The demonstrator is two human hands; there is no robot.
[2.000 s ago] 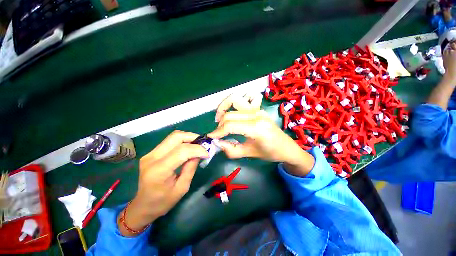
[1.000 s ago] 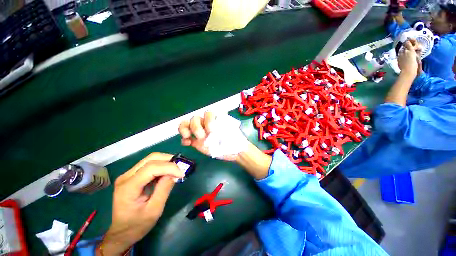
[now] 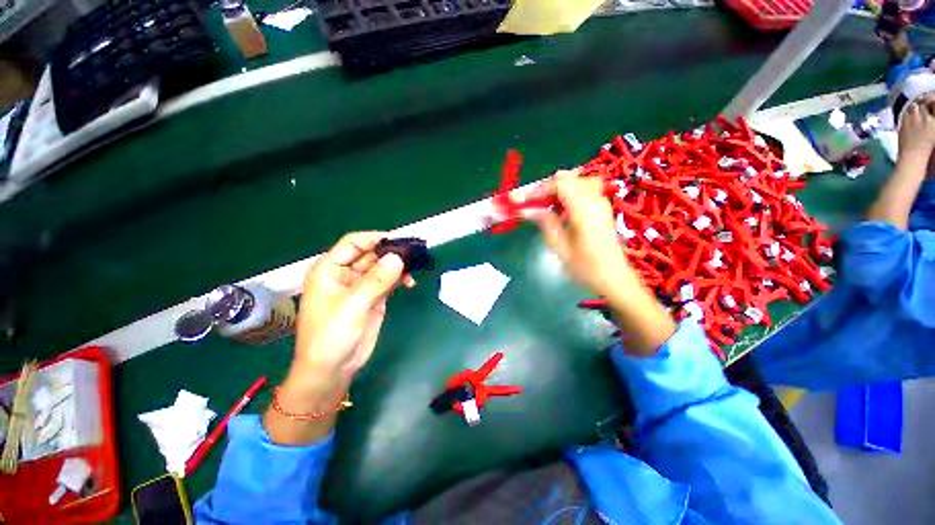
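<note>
My left hand (image 3: 343,297) holds a small black electronic unit (image 3: 406,253) between thumb and fingers, raised above the bench. My right hand (image 3: 586,231), slightly blurred, holds a red spring clamp (image 3: 510,195) just left of the clamp heap; the clamp is apart from the unit. A white wipe (image 3: 475,291) lies flat on the green surface between my hands. A clamped unit (image 3: 473,390), a red clamp with a black piece and a white label, lies nearer my body.
A heap of red clamps (image 3: 707,226) is at right, beside a person in blue (image 3: 871,246). At left are dispenser bottles (image 3: 251,311), a crumpled wipe (image 3: 179,429), a red pen (image 3: 226,423), a phone (image 3: 161,502) and a red tray (image 3: 103,441). Black blister trays (image 3: 410,29) lie on the far side.
My right hand has put down the wipe and taken hold of a red clamp. My left hand has raised the black unit and turned it. The camera view has shifted.
</note>
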